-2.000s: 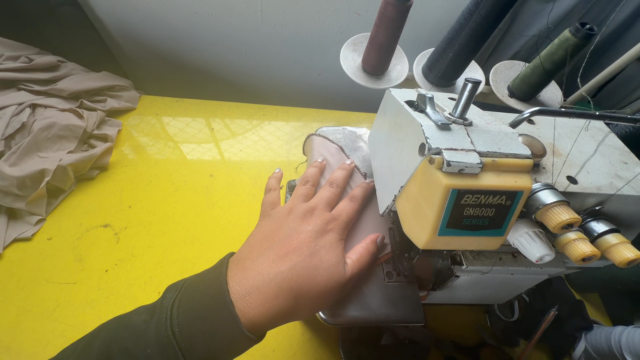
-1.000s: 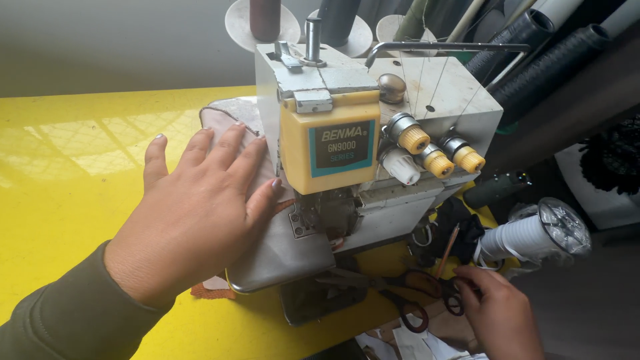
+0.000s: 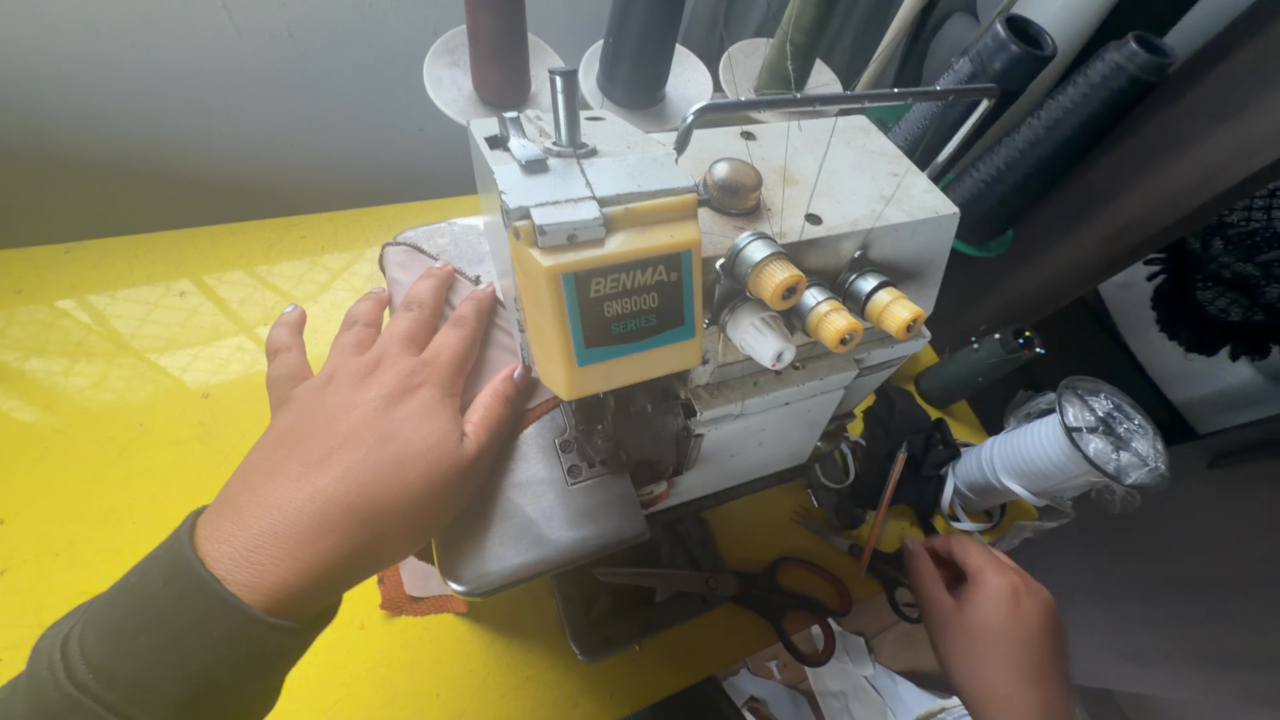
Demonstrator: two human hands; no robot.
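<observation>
Spread flat, my left hand [image 3: 370, 440] presses on a light pink fabric piece [image 3: 410, 268] with a dark overlocked edge, lying on the metal cloth plate [image 3: 560, 530] of a Benma overlock machine [image 3: 630, 300]. An orange strip shows by the thumb near the presser area. My right hand [image 3: 985, 610] is at the lower right, fingers curled beside the handle of small dark scissors [image 3: 900, 592]; whether it grips them cannot be told. Larger scissors [image 3: 740, 590] with red and black handles lie to its left. An orange-edged fabric piece [image 3: 425, 585] sticks out below the plate.
Thread cones [image 3: 497, 50] stand on white discs behind the machine, with large dark cones [image 3: 1060, 125] at the right. A wrapped spool of white elastic [image 3: 1030, 455], a pencil [image 3: 884, 505] and paper or fabric scraps [image 3: 845, 665] lie right of the yellow table [image 3: 120, 370].
My right hand, at the scissors' handles one second ago, is now farther from the larger pair. My left hand stays flat on the fabric. The view has shifted right since the first frame.
</observation>
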